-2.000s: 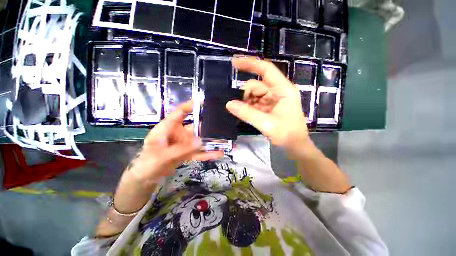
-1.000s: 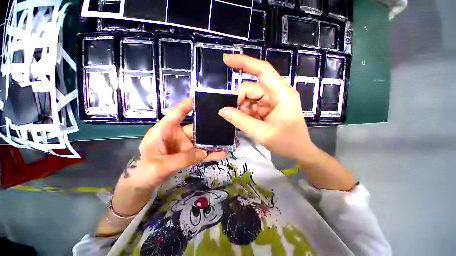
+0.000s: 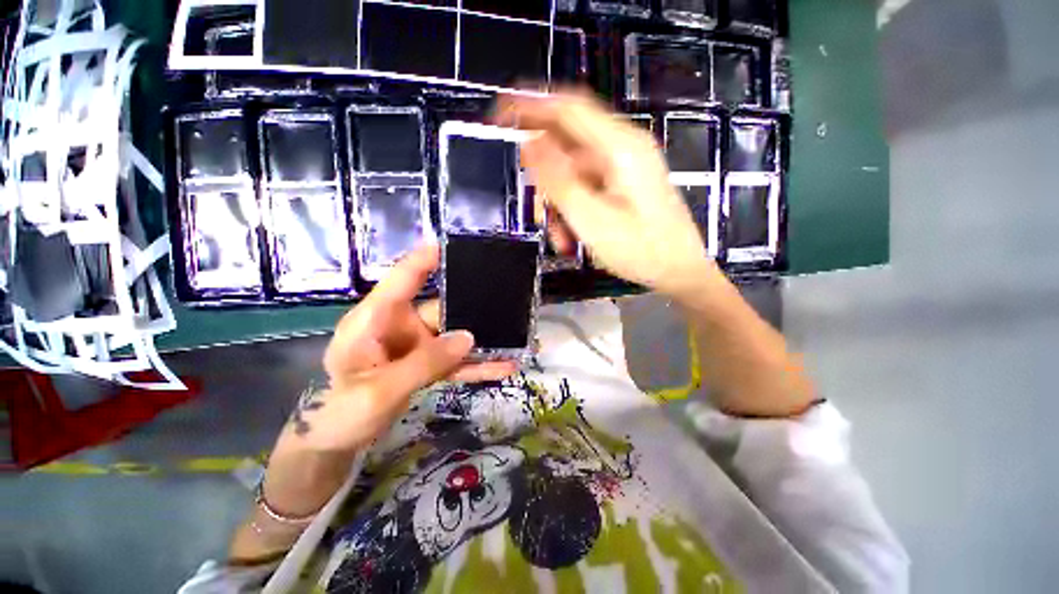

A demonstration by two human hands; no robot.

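Observation:
My left hand [image 3: 395, 337] holds a flat two-window housing [image 3: 491, 292] upright by its lower left side, thumb on the lower edge. The lower half is matt black; the upper half looks dark and see-through inside a pale rim. My right hand [image 3: 604, 180] is blurred over the tray at the housing's upper right, fingers bent; whether it touches the housing or holds anything is unclear. A die-cut adhesive sheet [image 3: 406, 42] of black rectangles with white lines lies across the tray behind.
The black blister tray [image 3: 172, 209] holds rows of rectangular housings. White waste matrix [image 3: 87, 197] is heaped to the left on the green mat [image 3: 838, 174]. Below are a red object [image 3: 70, 412] and grey floor with yellow marking.
The black piece, seen upright over the housing two seconds ago, now covers only its lower half. My right hand has lifted off the lower half and moved up; my left hand keeps its hold.

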